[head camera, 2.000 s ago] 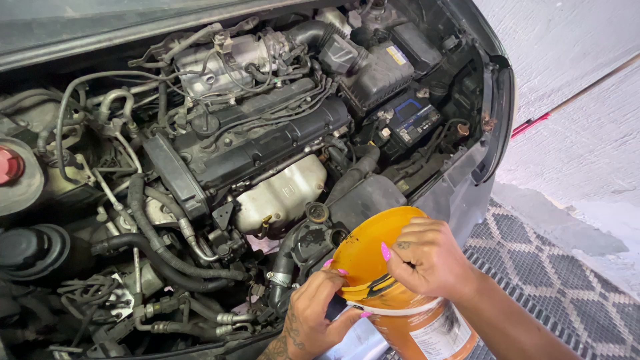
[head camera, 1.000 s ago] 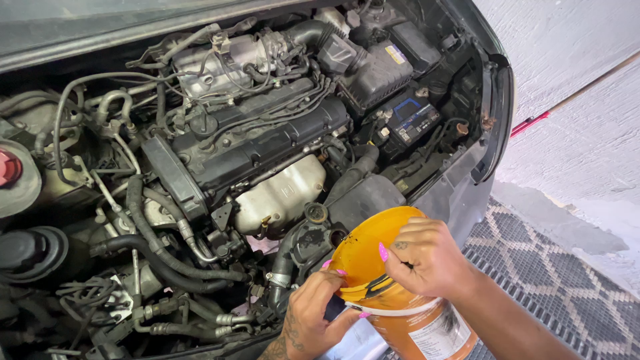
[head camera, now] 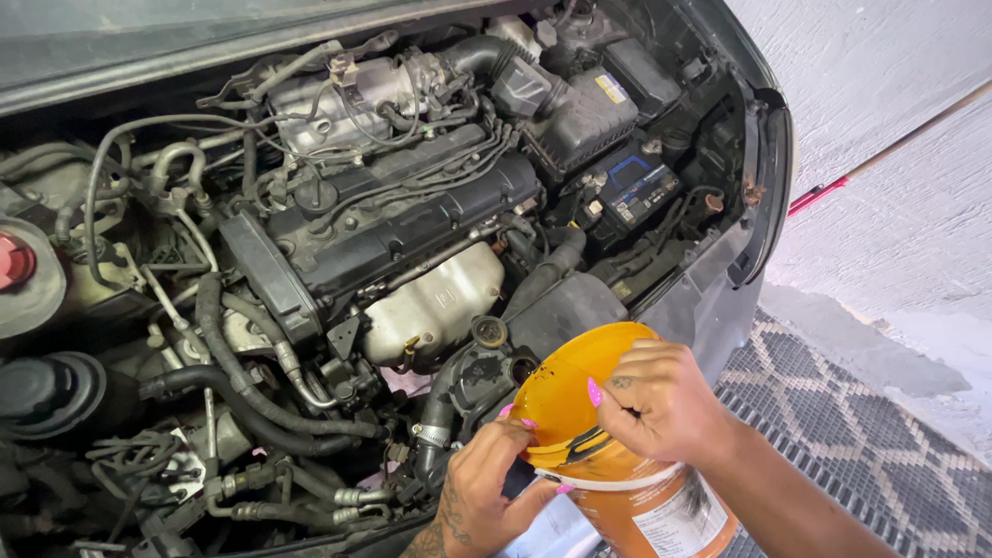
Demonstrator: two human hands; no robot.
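Note:
An orange plastic bucket with a white band handle and a printed label stands tilted at the front edge of a car's engine bay. Dark specks and a black streak mark its inner wall. My left hand grips the bucket's near left rim, thumb outside. My right hand is closed over the right side of the rim. Just beyond the bucket's rim are an open round filler neck and a dark round opening. A hose with a metal clamp runs down beside them.
The engine's black plastic cover, a metal heat shield and a car battery lie beyond the bucket. Hoses and a red cap are at left. A patterned mat and a rough wall are at right.

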